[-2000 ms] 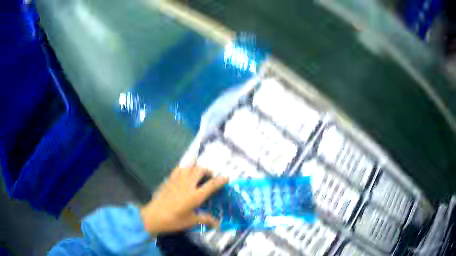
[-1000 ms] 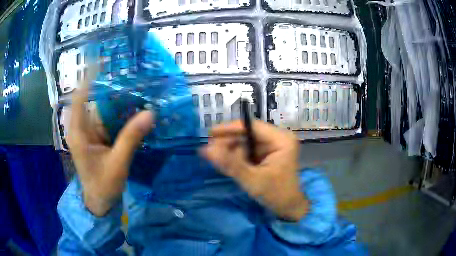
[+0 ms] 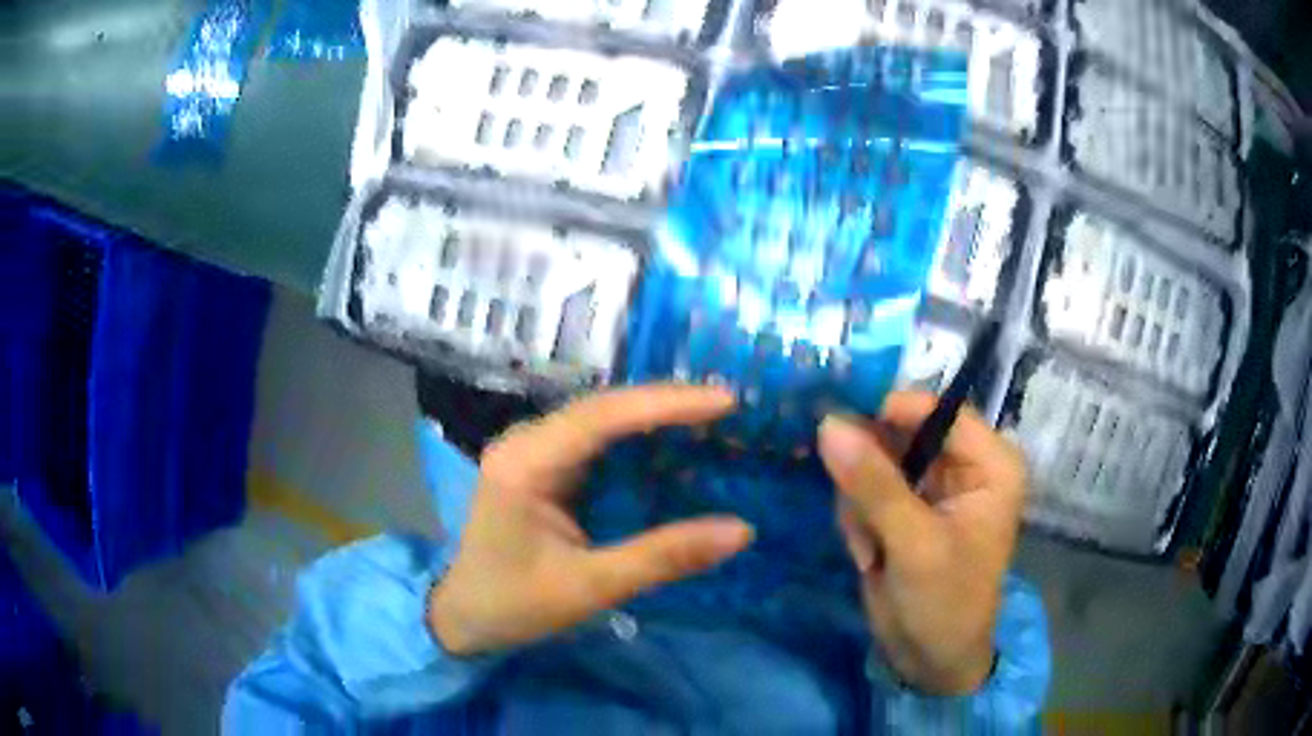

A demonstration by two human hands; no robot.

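A shiny blue film sheet (image 3: pixel 806 216) with rows of small dark marks is held up in front of me, over the tray. My left hand (image 3: pixel 561 525) is at its lower left, thumb and index finger apart; whether its hidden fingers grip the film is unclear. My right hand (image 3: pixel 943 539) is at the lower right, with dark tweezers (image 3: pixel 953 407) between its fingers, pointing up and away. Its thumb tip is at the film's edge; a pinch on the film cannot be made out. The tray (image 3: pixel 343 273) holds silver-grey phone frames (image 3: pixel 544 118) in pockets.
The green bench (image 3: pixel 87 115) is at the upper left, with blue film strips (image 3: pixel 206 79) on it. Deep blue crates (image 3: pixel 173 388) stand at the left, below the bench. White sheets (image 3: pixel 1288 475) hang at the right edge. Grey floor with a yellow line shows below.
The view has turned and shifted. The film has moved from the left to the middle, over the tray. My hands are closer together, one at each lower side of it. The tweezers remain in my right hand.
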